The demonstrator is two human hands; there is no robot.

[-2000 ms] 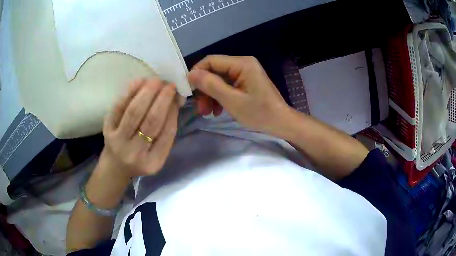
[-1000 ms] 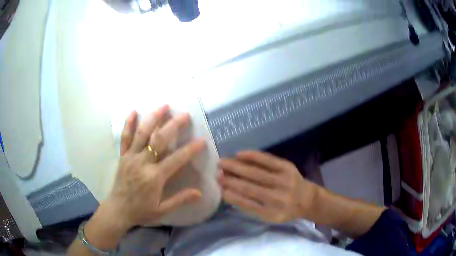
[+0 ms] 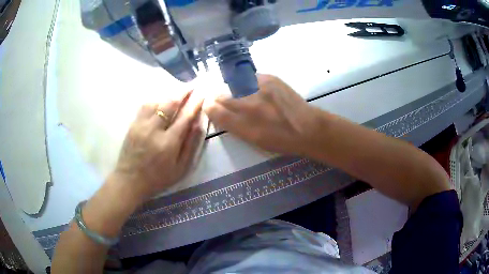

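A cream fabric panel lies on the white machine table, its right part washed out by bright light near the needle. The sewing machine head is at the top, with a grey-blue cylinder beside the presser foot area. My left hand rests on the panel, fingertips pointing to the needle area. My right hand is just below and beside the cylinder, its fingers bent close to the left fingertips. Glare and the cylinder hide what the right fingertips touch.
Cut cream pieces lie at far left. Black snips lie right of the head. The grey ruler strip runs along the front edge. A red and white basket holding pale cloth stands at right, beside a white panel below the table.
Both hands have moved up from the table's front edge to the needle area, and the panel has moved up with them. The machine head and snips have come into view.
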